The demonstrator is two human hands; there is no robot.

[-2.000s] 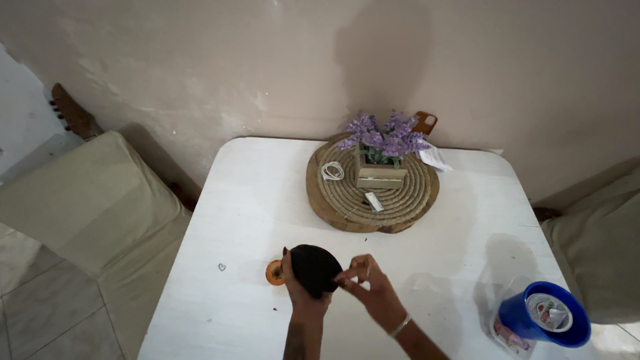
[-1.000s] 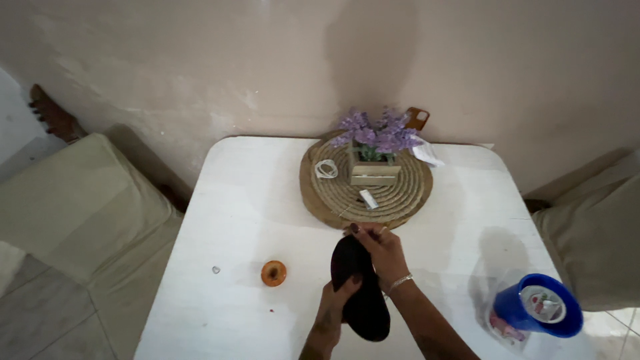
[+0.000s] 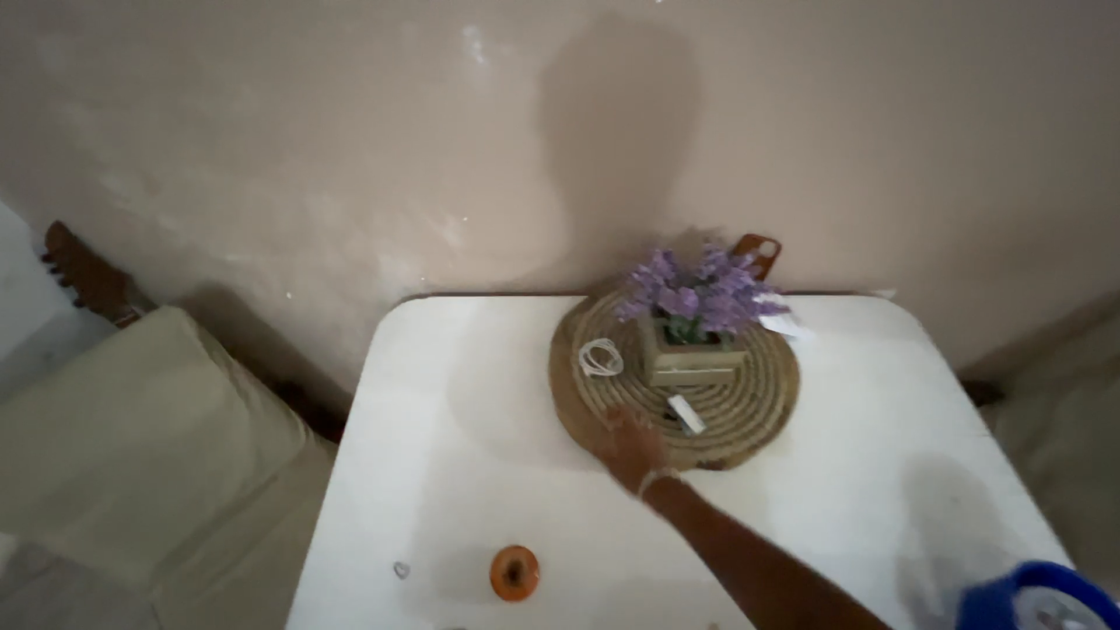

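Note:
My right hand (image 3: 634, 442), with a bracelet at the wrist, reaches over the front left edge of the round woven mat (image 3: 752, 429). Its fingers are blurred, and whether they touch or hold anything cannot be made out. A coiled white cable (image 3: 600, 358) lies just beyond the fingertips, and a small white object (image 3: 686, 415) lies to their right. Behind these stands a wooden planter box (image 3: 696, 363) with purple flowers (image 3: 700, 289). An orange round item (image 3: 514, 574) with a dark centre sits nearer on the white table (image 3: 490, 437). My left hand is out of view.
At the lower right corner is a blue container (image 3: 1006, 599). A small ring-like thing (image 3: 401, 570) lies at the left. A brown phone case (image 3: 758, 255) leans behind the flowers. A covered chair (image 3: 149, 437) stands left of the table, near a guitar headstock (image 3: 86, 271).
The dark oval object and my left hand, both seen one second ago, have left the view. My right hand is off that object and now over the mat. The view has shifted.

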